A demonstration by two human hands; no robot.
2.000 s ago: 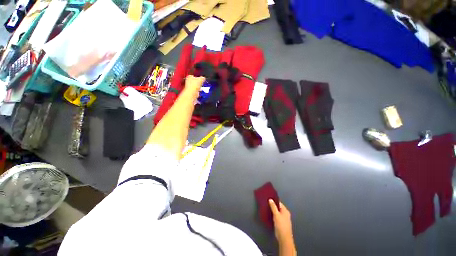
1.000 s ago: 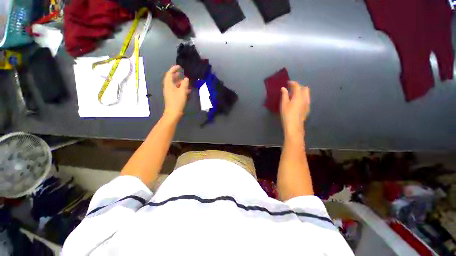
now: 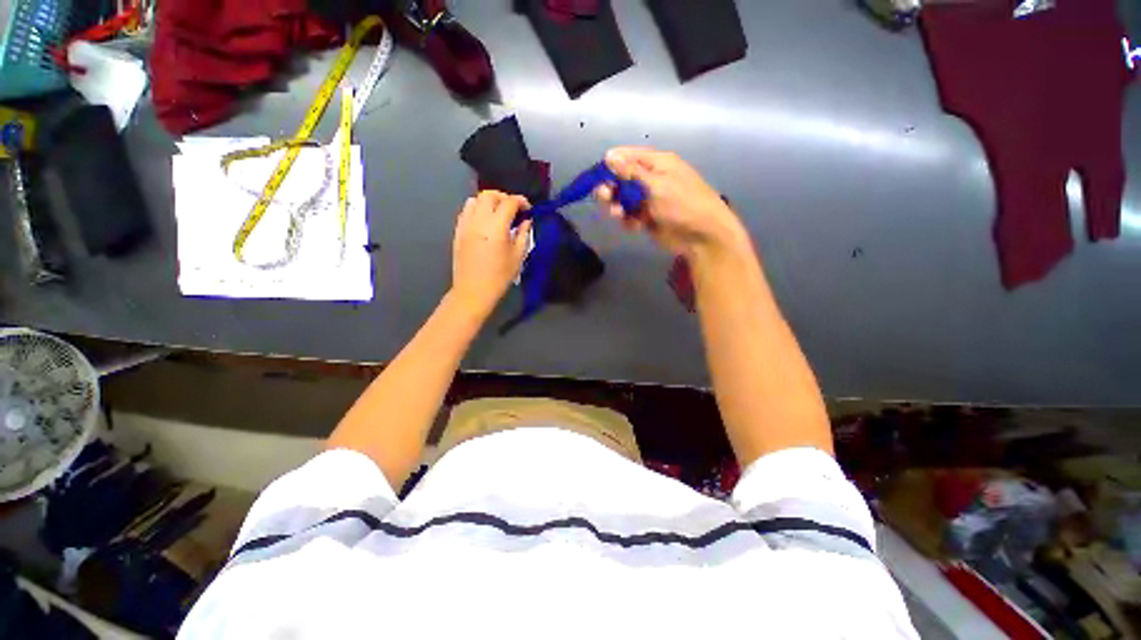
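A tied bundle of black and maroon cut pieces (image 3: 498,148) lies on the grey table in front of me. A bright blue tie (image 3: 578,190) goes around its middle, and a bit of white tag shows beside my fingers. My left hand (image 3: 491,244) is on the bundle's middle, its fingers at the tie. My right hand (image 3: 663,198) grips the tie's free end and holds it out to the right, above the table. A maroon cut piece (image 3: 682,283) lies mostly hidden under my right hand and forearm.
White paper (image 3: 207,238) with a yellow and white tape measure (image 3: 290,171) lies left. Maroon fabric (image 3: 225,63) and black pieces (image 3: 701,38) lie at the back. A large maroon panel (image 3: 1026,125) lies right. A fan (image 3: 44,406) stands below the table's left edge.
My left hand has moved right onto the bundle. My right hand has left the maroon piece, moved left and up, and taken hold of the blue tie, which is now stretched out.
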